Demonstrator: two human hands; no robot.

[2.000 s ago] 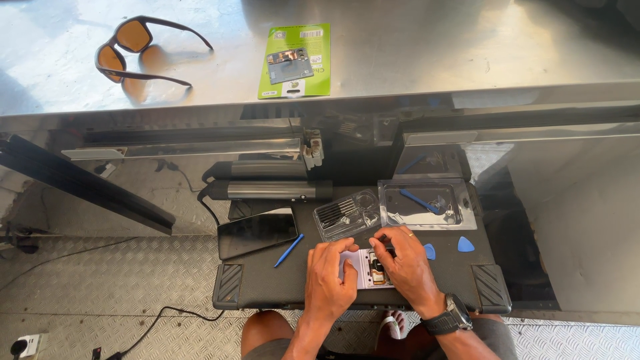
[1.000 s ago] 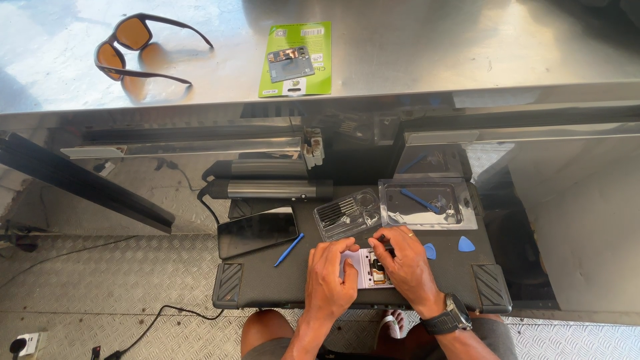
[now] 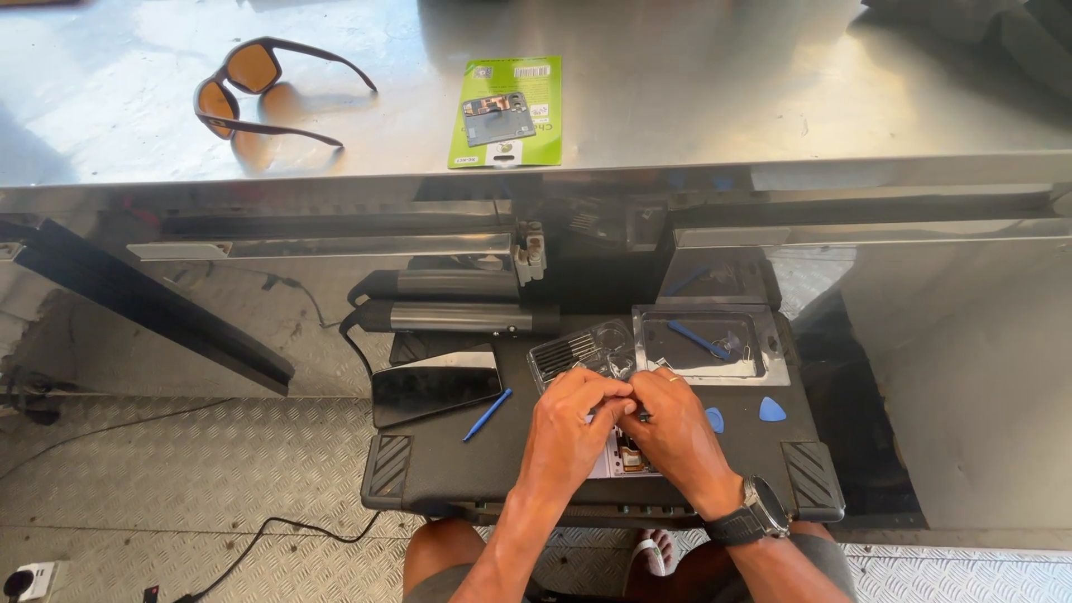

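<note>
My left hand [image 3: 576, 419] and my right hand [image 3: 677, 431] meet at the fingertips above an opened phone [image 3: 630, 459] on a black case. Whatever the fingertips may pinch is too small to make out. Beneath the hands, the phone's internal parts partly show beside a pale panel [image 3: 601, 466]. Just beyond the fingers is a clear plastic tray with screwdriver bits [image 3: 566, 355]. A clear blister tray [image 3: 775, 360] holding a blue pry tool [image 3: 698, 340] lies behind my right hand. Two blue opening picks [image 3: 772, 409] [image 3: 714, 420] lie to the right.
On the case [image 3: 452, 481], left of my hands, lie a dark phone [image 3: 435, 389] and a blue spudger [image 3: 487, 414]. A metal cylindrical tool [image 3: 461, 318] lies along its back edge. Sunglasses [image 3: 219, 107] and a green package [image 3: 549, 126] rest on the steel counter [image 3: 712, 100] above.
Both hands have moved up from the opened phone, and their fingertips have come together. More of the phone's lower part shows beneath them.
</note>
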